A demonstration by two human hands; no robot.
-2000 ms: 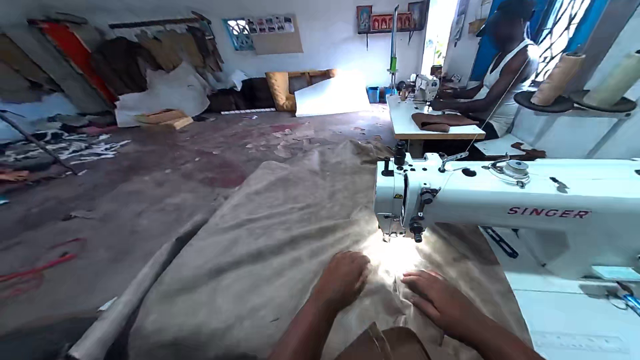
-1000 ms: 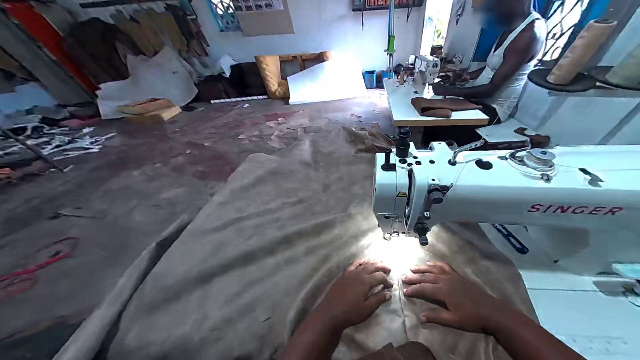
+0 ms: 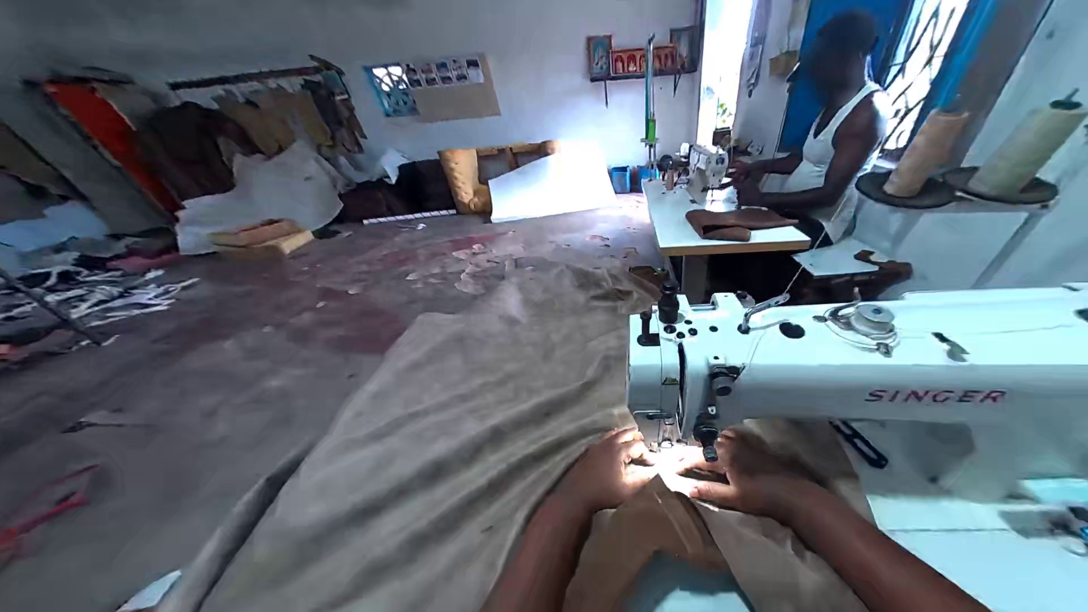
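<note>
A large grey-brown sheet of fabric or leather (image 3: 459,408) lies under the needle area of a white Singer sewing machine (image 3: 790,382) and hangs over the table's left side. Close to the presser foot (image 3: 667,433), on its left, my left hand (image 3: 608,472) presses on the sheet with fingers curled. On the other side my right hand (image 3: 744,476) rests on the material, its fingers reaching to the lit spot below the foot. A browner piece with a folded edge (image 3: 654,527) lies between my forearms. Whether my fingers pinch the material is not clear.
Thread cones (image 3: 926,153) stand on a holder at the right. Beyond my machine a person (image 3: 837,144) sits at another sewing machine (image 3: 707,174) on a white table (image 3: 731,246). Scraps (image 3: 127,297) lie on the floor at the left; a black tool (image 3: 858,444) lies beneath the machine arm.
Both hands have moved forward, closer to the presser foot than one second ago. More of the browner piece now shows between my forearms.
</note>
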